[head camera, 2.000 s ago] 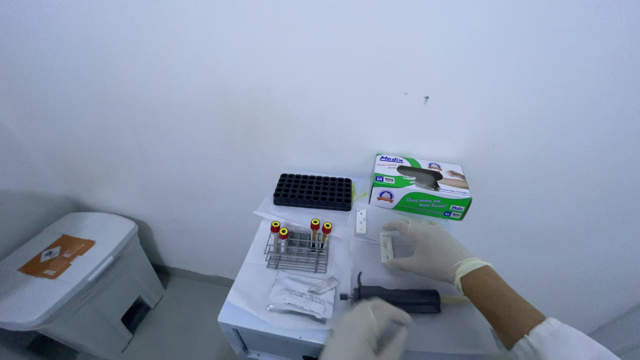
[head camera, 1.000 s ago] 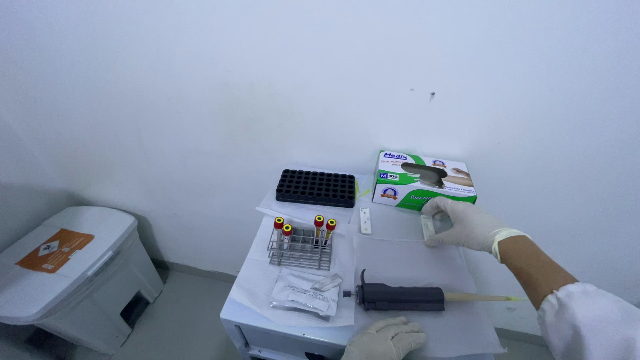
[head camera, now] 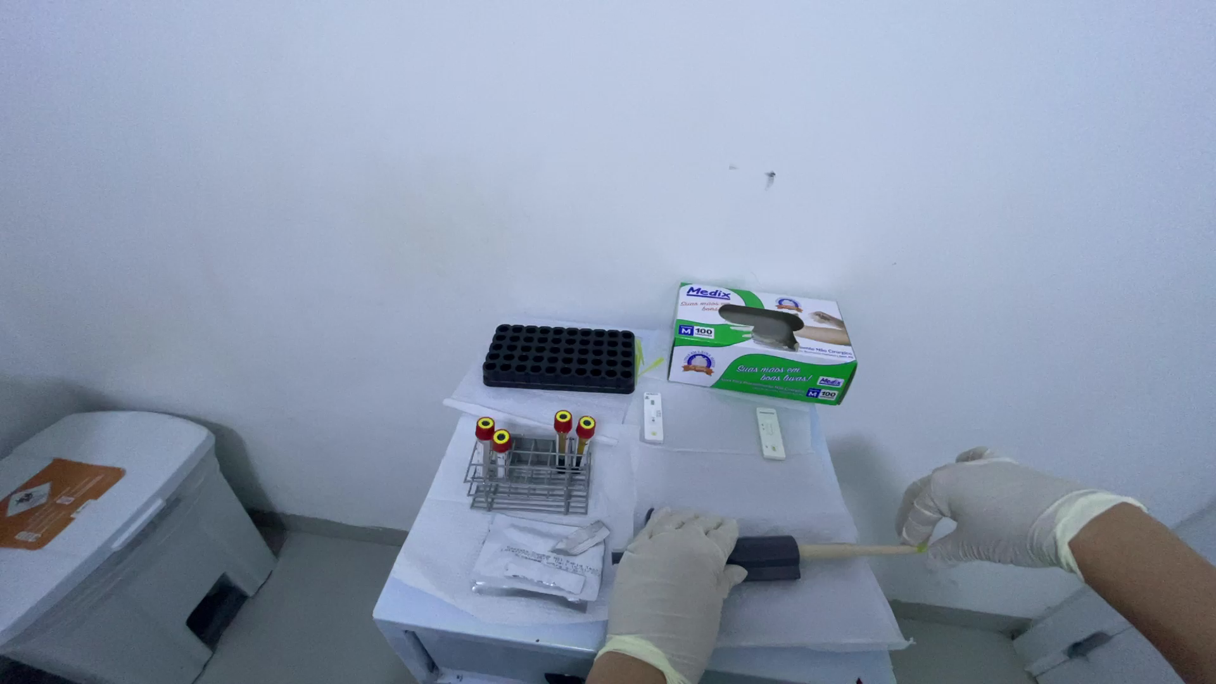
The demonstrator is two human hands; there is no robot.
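Note:
My gloved left hand (head camera: pixel 673 579) grips the dark handle of a pipette (head camera: pixel 768 558) that lies across the white paper. At the far end of its pale shaft, the thumb and index finger of my gloved right hand (head camera: pixel 978 518) pinch the yellowish tip, just past the table's right edge. Two white test cassettes, one (head camera: pixel 653 418) left and one (head camera: pixel 770 433) right, lie on the paper behind the pipette. Several red-and-yellow-capped blood tubes (head camera: pixel 562 427) stand in a wire rack (head camera: pixel 532 494) on the left. An opened foil pouch (head camera: pixel 540 560) lies before the rack.
A black tube rack (head camera: pixel 559 358) and a Medix glove box (head camera: pixel 763 344) stand at the back against the wall (head camera: pixel 380 190). A white lidded bin (head camera: pixel 123 541) with an orange label is on the floor at left. The small white table (head camera: pixel 475 635) ends near my left wrist.
My right hand has left the right test cassette, which now lies free, and moved right and nearer to the pipette's tip. My left hand has closed on the pipette's handle.

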